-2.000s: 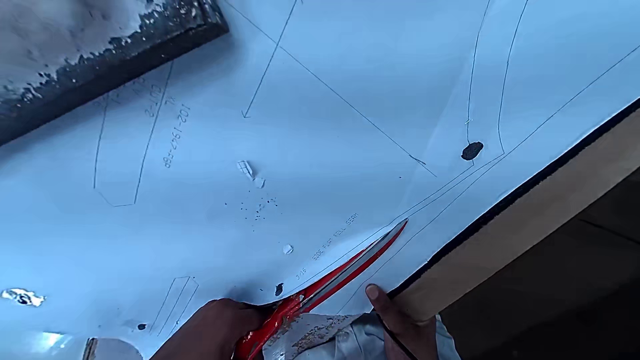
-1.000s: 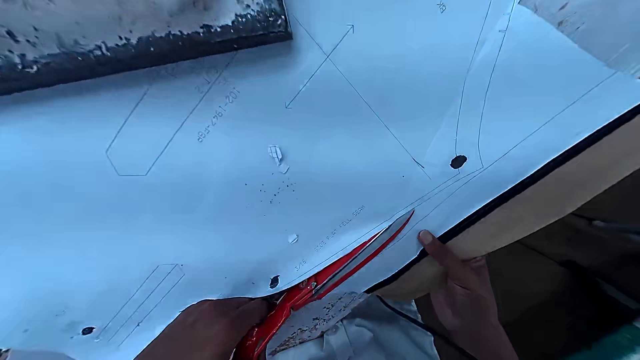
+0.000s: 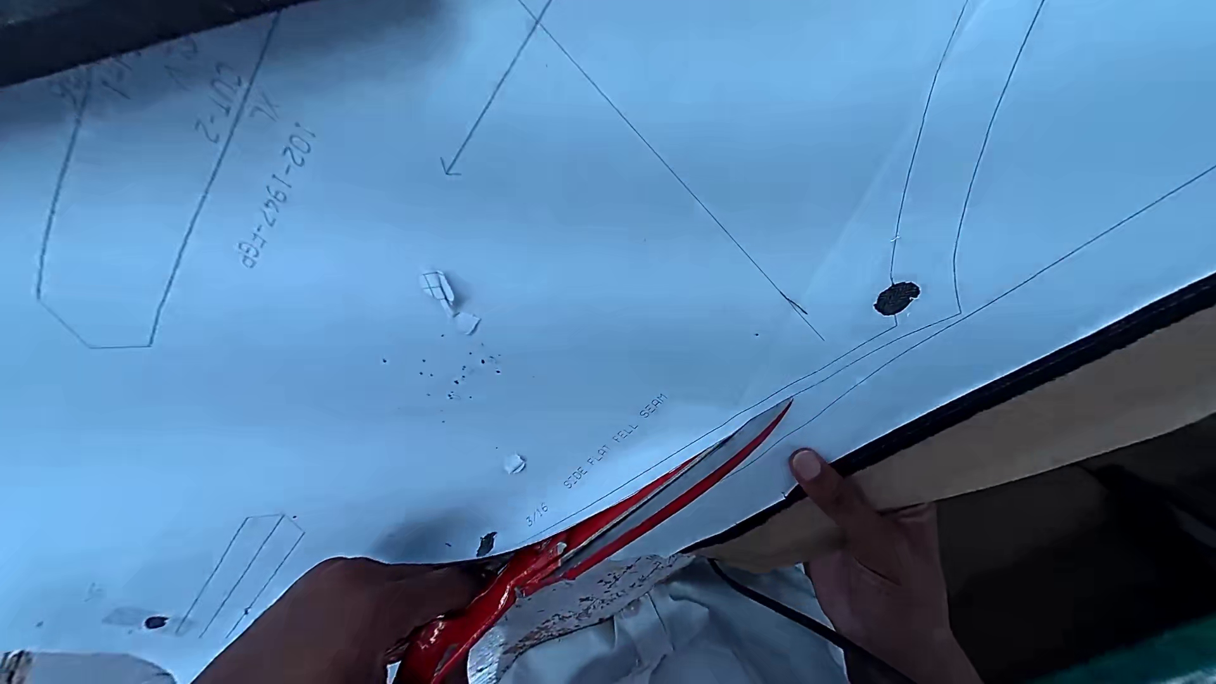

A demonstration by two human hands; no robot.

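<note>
A white paper pattern sheet [image 3: 608, 237] with pencil-thin lines, an arrow and lettering fills most of the view. My left hand [image 3: 380, 603], at the bottom, is closed around the handles of red-handled scissors [image 3: 608, 537]. Their long grey and red blades point up and right, along a drawn curve near the sheet's lower edge. My right hand [image 3: 879, 541] is at the sheet's edge, its thumb on top just right of the blade tip and its fingers mostly hidden below. A cut strip of paper [image 3: 608, 589] hangs under the blades.
A dark bar-like object [image 3: 123, 33] lies across the upper left corner. Small paper scraps [image 3: 437, 288] rest on the sheet, which has several dark holes [image 3: 897, 298]. Beyond its right edge runs a dark border with a brown board [image 3: 1045, 408], and darker ground lies lower right.
The view has shifted and turned somewhat. My right thumb stays at the sheet's edge near the blade tip, and my left hand remains on the scissors.
</note>
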